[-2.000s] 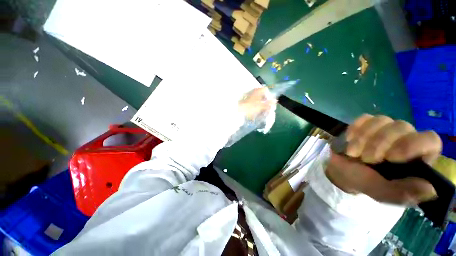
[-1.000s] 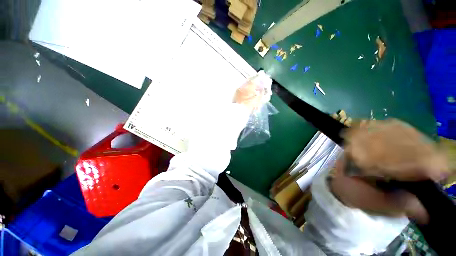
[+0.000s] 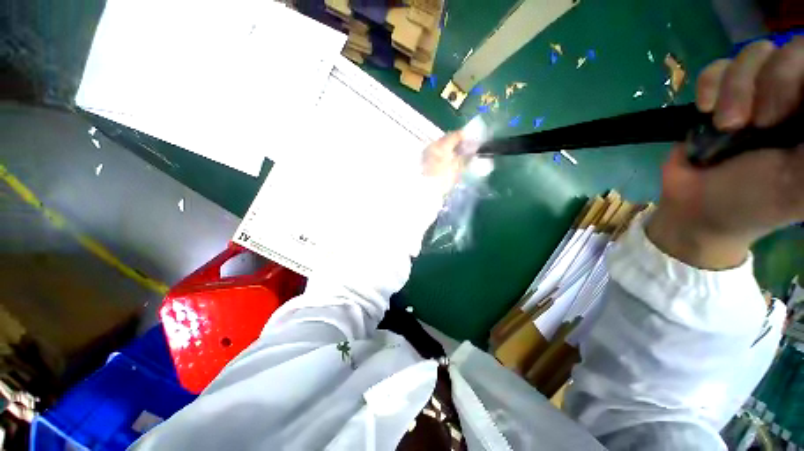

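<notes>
The paper cutter's white board (image 3: 344, 176) lies on the green bench, its printed edge at the lower left. My right hand (image 3: 749, 132) is closed around the dark handle of the long black blade arm (image 3: 599, 130), at the upper right. My left hand (image 3: 445, 157) is at the board's right edge near the blade, holding a crumpled translucent wipe or plastic (image 3: 463, 198) that hangs over the edge. Its fingertips are washed out by glare. Large white sheets (image 3: 203, 79) lie at the board's far left.
A red stool (image 3: 216, 326) and a blue crate (image 3: 110, 396) stand at lower left. A carton of white and brown sheets (image 3: 564, 282) is right of centre. Stacked cartons (image 3: 414, 40), a beige post (image 3: 511, 48) and small scraps are at the back.
My right hand has moved up with the blade arm's handle, so the arm now points more to the right. My left hand stays near the board's right edge with the wipe.
</notes>
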